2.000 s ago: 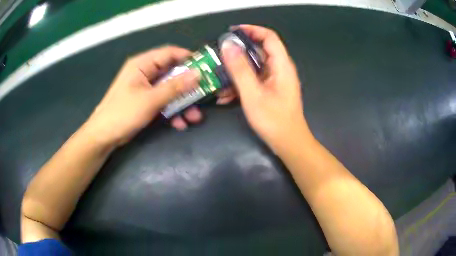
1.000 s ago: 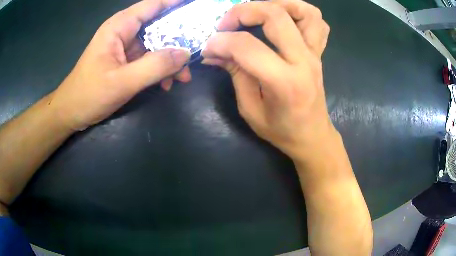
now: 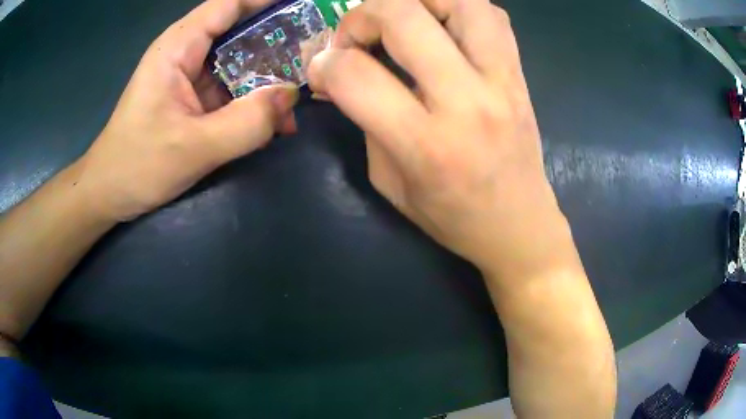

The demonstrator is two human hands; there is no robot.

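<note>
A small handheld unit with a dark rim is at the top edge of the picture, tilted up to the right. A shiny greyish-brown film (image 3: 266,51) with small green marks covers much of its board. The bare green board end (image 3: 334,10) shows at the upper right, partly hidden by my fingers. My left hand (image 3: 184,119) grips the unit, thumb on its lower edge and fingers behind. My right hand (image 3: 442,123) has its thumb and forefinger pinched at the film's right edge; whether they hold anything is hidden.
The dark glossy worktop (image 3: 327,303) lies beneath both hands. A pale metal bar (image 3: 707,10) is at the top right. A red item (image 3: 735,104) lies by the right edge. Black and red items (image 3: 712,380) are below the worktop at the lower right.
My right hand has moved from the unit's far end to the film's edge. The unit has shifted up and left in the picture. The film's bright glare has gone.
</note>
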